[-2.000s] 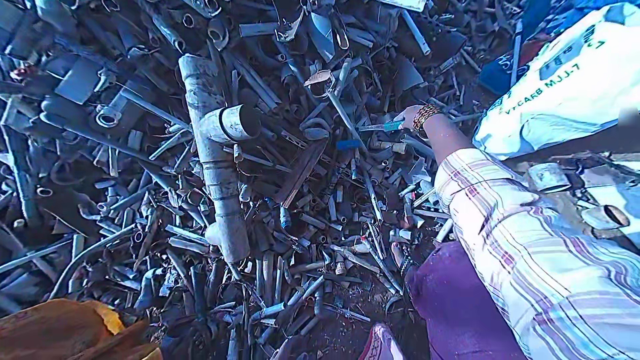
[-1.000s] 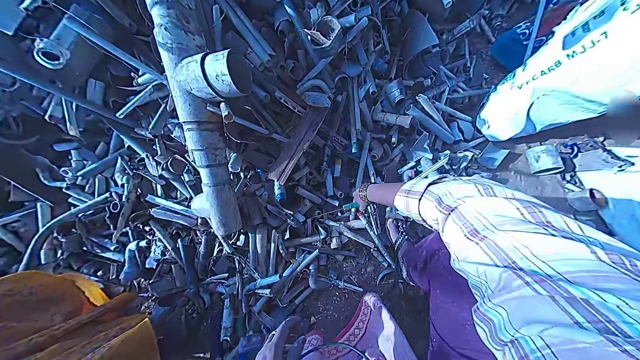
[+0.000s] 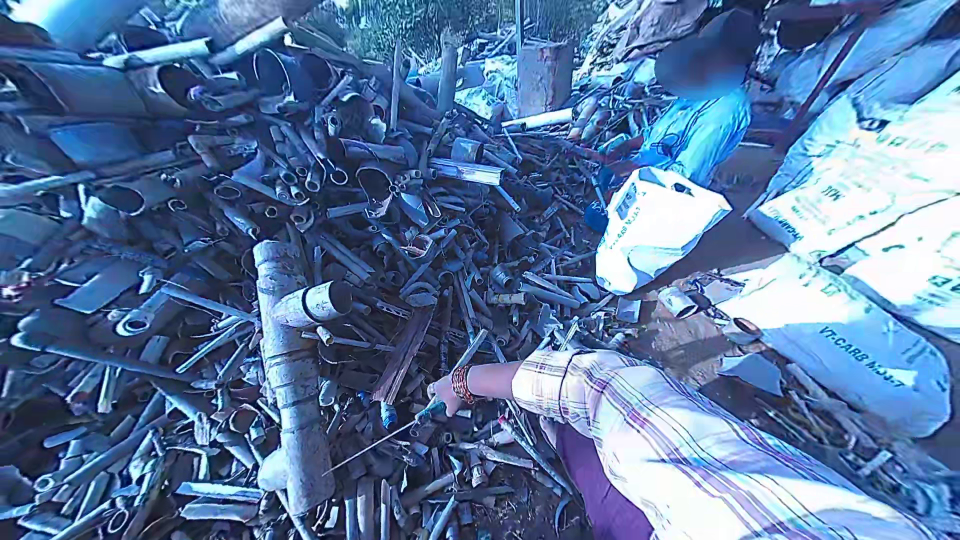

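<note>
My right hand, with a beaded bracelet at the wrist and a plaid sleeve, is closed around the teal handle of a thin metal rod. The rod points down and left over the scrap, towards a large grey plastic pipe with a side branch. Beside the hand lie a splintered brown strip, a blue-ended piece and a pale narrow pipe. I do not see my left hand.
A heap of pipe offcuts and fittings spreads ahead and left. White printed sacks line the right side, with another white sack nearer the heap. Beyond it, a person in light blue is low beside the pile. Loose pipe rings lie on the ground.
My right hand has come back from farther out on the heap towards me, still with the teal-handled tool. The view has tilted up, showing the other person and more sacks.
</note>
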